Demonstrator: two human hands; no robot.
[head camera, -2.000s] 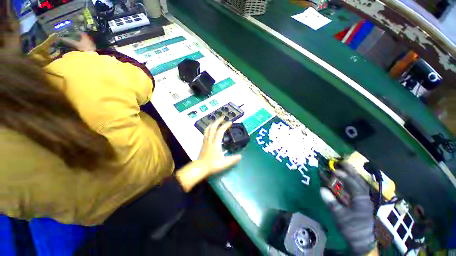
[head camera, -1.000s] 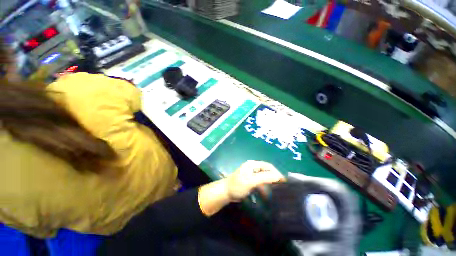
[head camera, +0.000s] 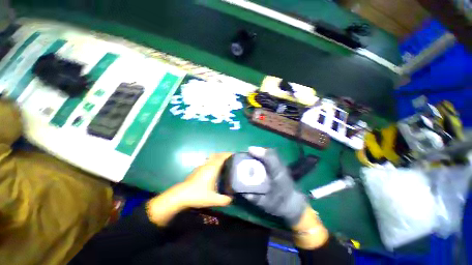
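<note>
A black socket cube (head camera: 248, 174) with a pale round face and dark centre is held above the front edge of the green bench. My bare left hand (head camera: 199, 187) grips its left side. My right hand (head camera: 277, 187), in a grey knit glove, grips its right side. The cube's far and lower faces are hidden by the hands. More black cubes (head camera: 61, 73) lie blurred on the printed sheet at the left. A pile of small white plastic pieces (head camera: 207, 99) lies on the bench beyond the cube.
Printed sheet (head camera: 150, 129) at left, a person's yellow sleeve (head camera: 57, 207) below it. Brown power strip (head camera: 290, 129), white power strip (head camera: 331, 121) and cream block (head camera: 287, 89) lie behind. A slim white tube (head camera: 331, 188) and a bag of small parts (head camera: 401, 204) are at right. A black round part (head camera: 239, 47) lies farther back.
The view has swung right. The cube, first by my left hand on the sheet's edge, is now between both hands. The second cube seen near the bench front earlier is no longer visible.
</note>
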